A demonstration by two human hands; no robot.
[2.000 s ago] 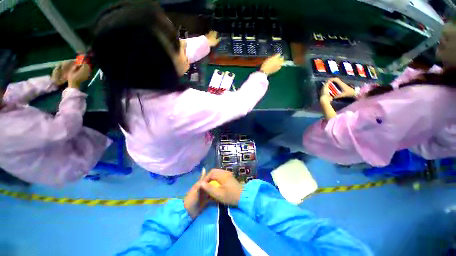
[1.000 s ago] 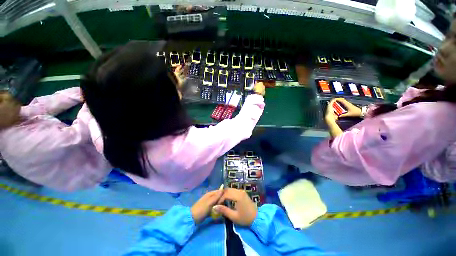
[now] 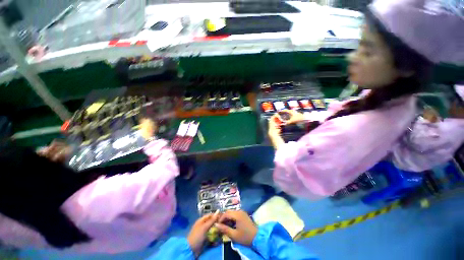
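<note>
My left hand (image 3: 202, 231) and my right hand (image 3: 241, 227) are bare and close together at the bottom middle, in front of the blue smock. Their fingers meet around a small yellow object (image 3: 212, 232), partly hidden by the fingers and blurred. Just beyond the hands, lower than the bench, is a clear tray (image 3: 218, 195) with dark, pale-rimmed parts in its pockets. The hands cover its near edge in the picture.
A person in pink leans over trays (image 3: 107, 133) at left; another at right handles a red part over a tray (image 3: 292, 105). Two red and white phone pieces (image 3: 184, 135) lie on the green bench (image 3: 231, 131). A cream square (image 3: 280, 217) and lane tape (image 3: 351, 219) are below right.
The view has swung right and up, so the workers and bench have shifted left. The left worker's tray now appears tilted. My hands remain together around the yellow object.
</note>
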